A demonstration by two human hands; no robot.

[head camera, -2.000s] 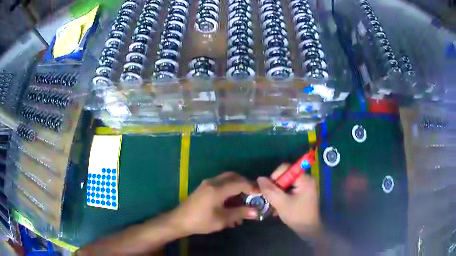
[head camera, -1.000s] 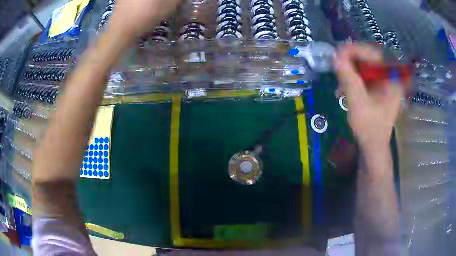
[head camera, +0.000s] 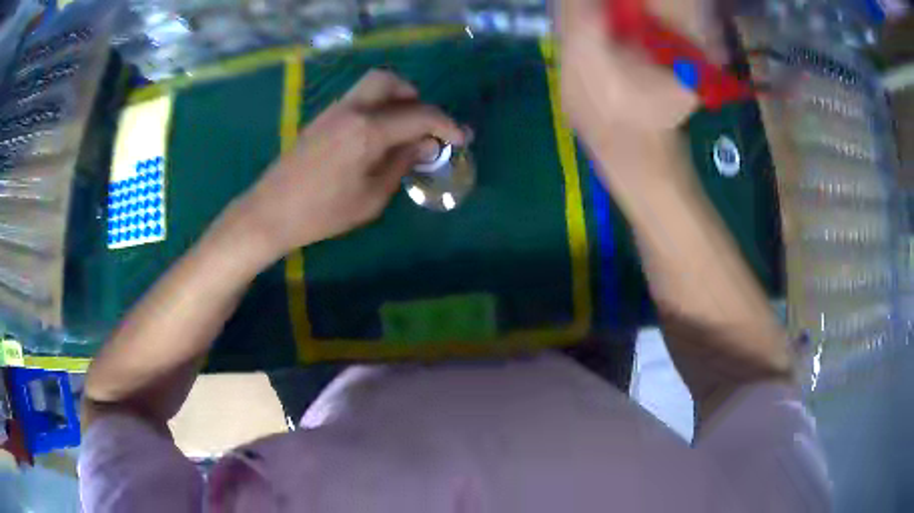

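My left hand (head camera: 346, 165) is over the middle of the green mat. Its thumb and fingertips pinch what looks like a small pale round part (head camera: 437, 158) at the upper side of a shiny round disc (head camera: 441, 190). Blur and the fingers hide whether part and disc touch. My right hand (head camera: 641, 85), cut off by the top edge, grips a red pen-type tool (head camera: 666, 55) with a blue dot. The tool's working tip cannot be made out.
A sheet of blue dot stickers (head camera: 137, 190) lies left. Yellow tape (head camera: 294, 200) and blue tape (head camera: 601, 250) cross the mat. A green label (head camera: 439, 319) is at the near edge. A loose ring (head camera: 727, 155) lies right. Side trays (head camera: 842, 190) flank the mat; blurred clear plastic lines the top.
The view has tilted down towards my lap. My left hand has come back from the trays to the round disc, which lay uncovered. My right hand still holds the red tool at the upper right.
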